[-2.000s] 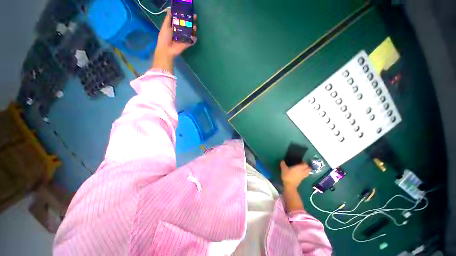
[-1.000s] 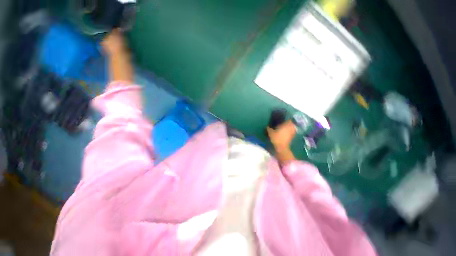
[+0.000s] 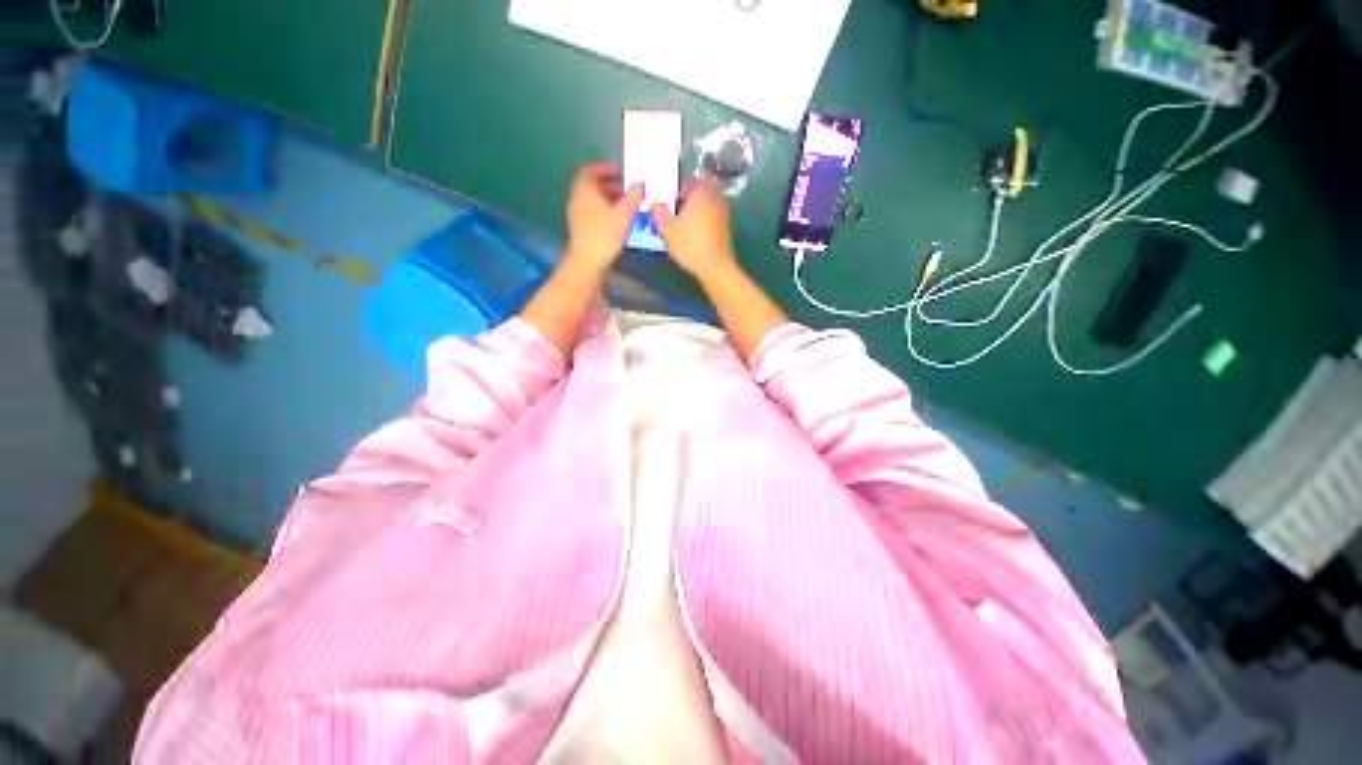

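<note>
A smartphone [image 3: 651, 157] with a bright white screen, blue at its lower end, is upright in front of me near the bench edge. My left hand [image 3: 601, 217] is at its lower left side and my right hand [image 3: 693, 227] at its lower right side, both thumbs over the screen. My hands hold the phone between them. A second smartphone [image 3: 820, 180] with a dark purple list screen lies to the right, with a white cable [image 3: 854, 313] at its lower end. A bagged dark round part [image 3: 728, 157] lies between the two phones.
A white tray [image 3: 702, 45] is cut off by the top edge. At right are looped white cables, a small yellow-edged round device [image 3: 1011, 162], a power strip [image 3: 1164, 45], a black slab [image 3: 1141, 292] and a pale green block [image 3: 1220, 357]. Blue stools [image 3: 448, 284] stand below the bench at left.
My left hand has come from the far left bench to the phone at my right hand, leaving the phone it held. This phone's screen is now lit. The view has swung to the right.
</note>
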